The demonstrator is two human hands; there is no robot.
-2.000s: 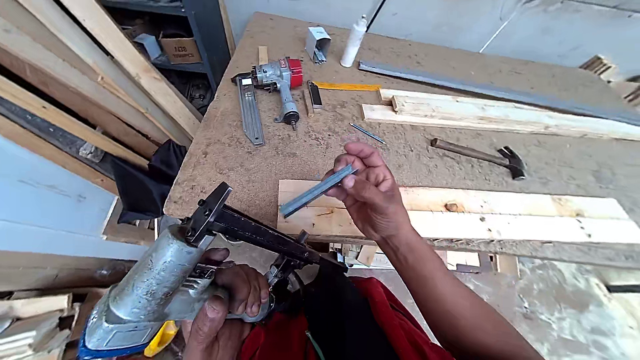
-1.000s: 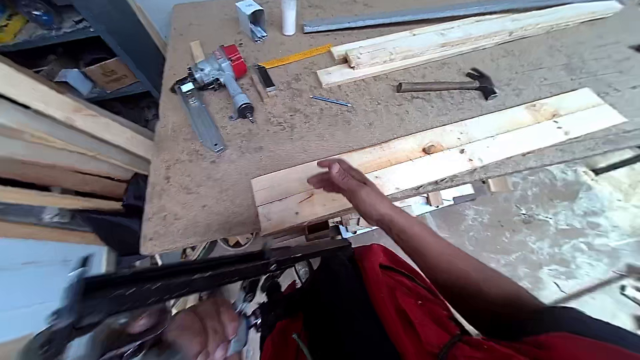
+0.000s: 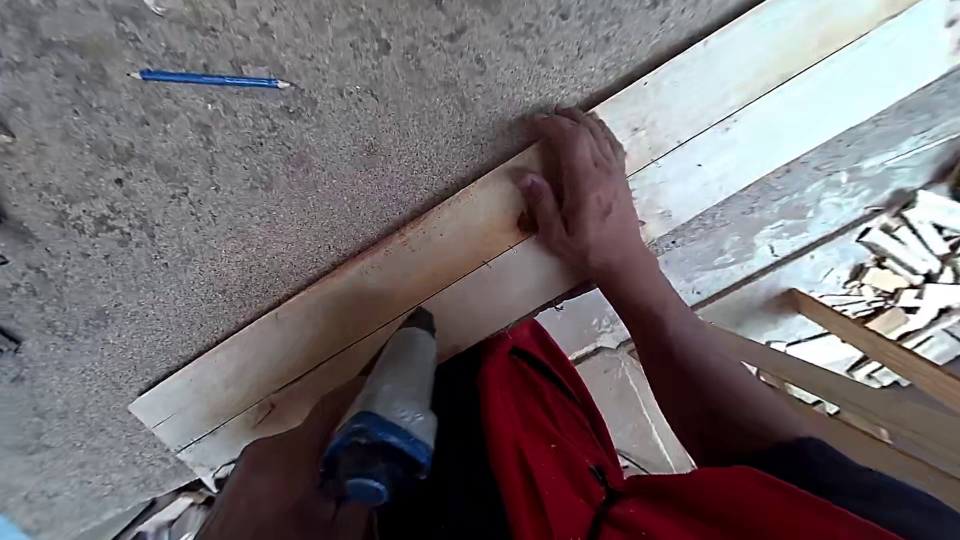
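Two long wooden boards (image 3: 345,285) lie side by side along the bench's near edge, with a narrow seam between them. My left hand (image 3: 292,465) grips a pneumatic nail gun (image 3: 394,397), whose nose stands at the seam, left of the middle. The gun's body hides most of my left fingers. My right hand (image 3: 589,191) lies flat across both boards, fingers over the far edge and thumb apart, beside a dark knot. Short dark marks cross the seam between my hands.
A blue pencil (image 3: 210,79), pointed at both ends, lies on the rough, dusty workbench (image 3: 247,187). Wood offcuts (image 3: 907,262) are heaped on the floor at right, near wooden beams (image 3: 877,337). My red garment touches the bench's near side.
The nail gun has come from the lower left onto the boards' seam. My right hand, which held a strip of fasteners two seconds ago, now presses on the boards. The view has moved closer and turned.
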